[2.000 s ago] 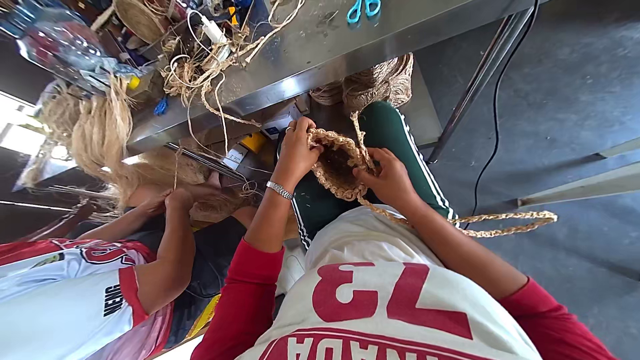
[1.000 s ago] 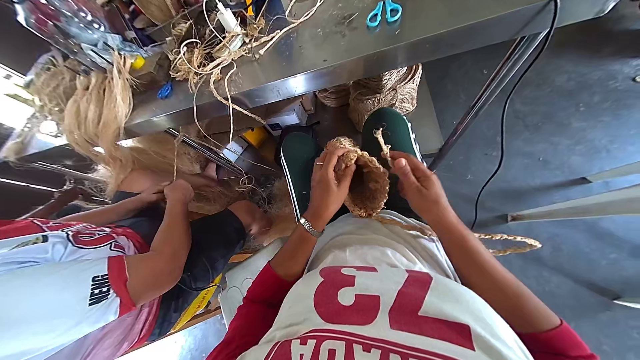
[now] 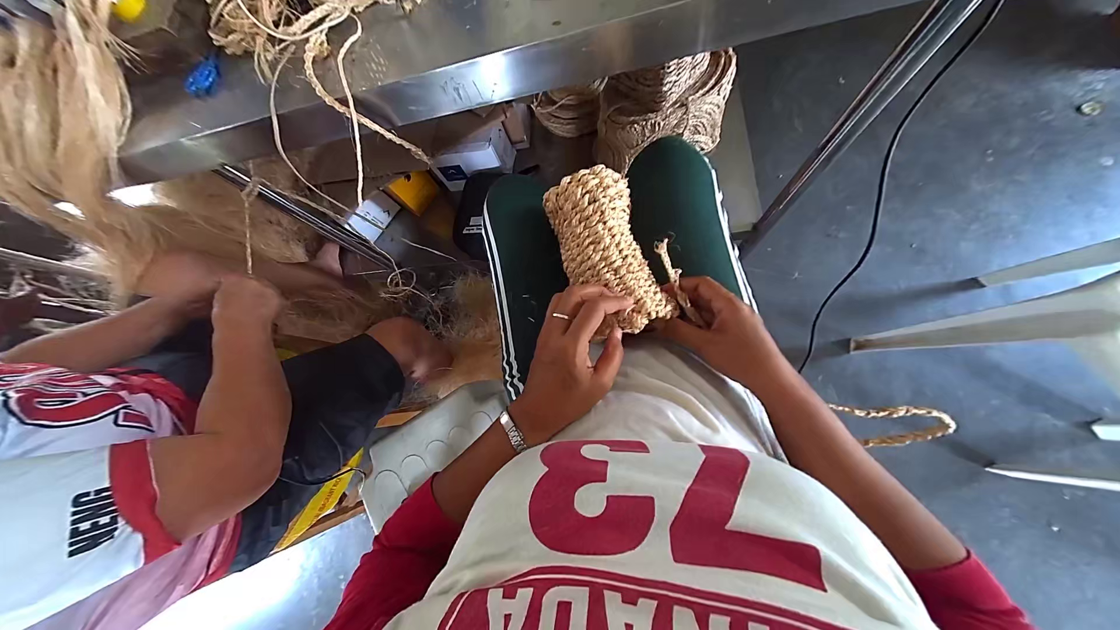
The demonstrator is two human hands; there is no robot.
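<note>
A woven piece of braided natural fiber [image 3: 599, 236], tube-like with ridged rows, lies over my lap between the green trouser legs. My left hand [image 3: 577, 350], with a ring and a metal wristband, grips its near end from the left. At the right of that same end, my right hand [image 3: 713, 328] pinches a short frayed cord end [image 3: 669, 262] that sticks up beside the woven piece. A long braid [image 3: 910, 423] loops out past my right forearm; its link to the piece is hidden.
A steel table [image 3: 490, 74] runs across in front, with tangled cords [image 3: 328, 52] on it. Coiled rope [image 3: 669, 105] stands beneath. A co-worker's hands [image 3: 249, 302] hold a cord at the left, near loose fiber [image 3: 61, 131]. A black cable [image 3: 884, 175] crosses the floor.
The woven piece has turned: its hollow opening showed earlier, and now its ridged outer side faces up, stretching away from me. Both hands have come to its near end.
</note>
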